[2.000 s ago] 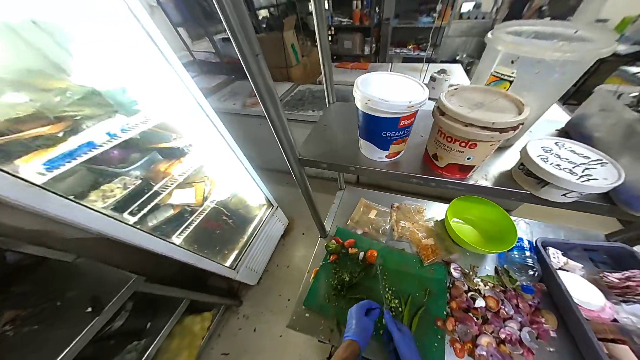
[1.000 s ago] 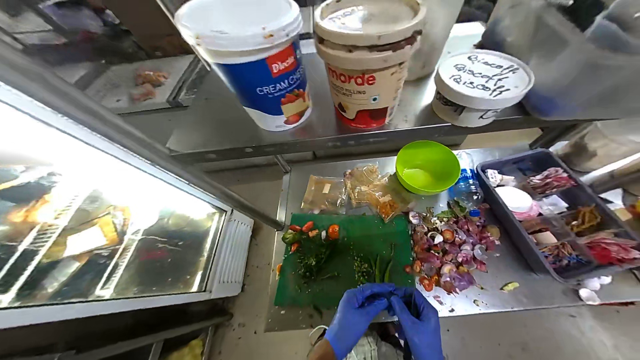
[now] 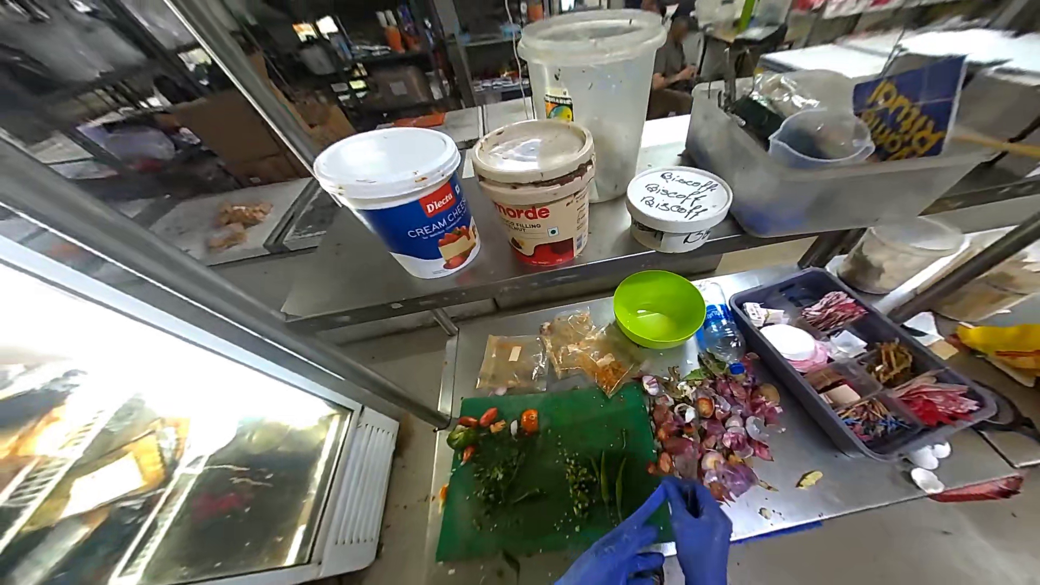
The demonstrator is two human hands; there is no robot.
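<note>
Both my hands wear blue gloves and meet at the lower right corner of a green cutting board (image 3: 536,471). My left hand (image 3: 619,546) has its fingers bent near the board's front edge; whether it grips anything is hidden. My right hand (image 3: 700,524) is beside it, fingertips pointing down, their grip unclear. On the board lie whole green chillies (image 3: 620,486), chopped green pieces (image 3: 580,481), leafy herbs (image 3: 497,475) and cut tomato pieces (image 3: 529,421). A heap of onion peels and onions (image 3: 715,431) lies right of the board.
Behind the board are plastic packets (image 3: 513,364), a green bowl (image 3: 659,309) and a water bottle (image 3: 720,325). A divided grey tray (image 3: 863,366) stands at the right. Lidded tubs (image 3: 406,203) line the raised steel shelf (image 3: 366,284). A lit glass-fronted cabinet (image 3: 244,479) is at the left.
The view has shifted noticeably. Two seconds ago my hands were over the chillies on the board; now they are close together at its lower right corner.
</note>
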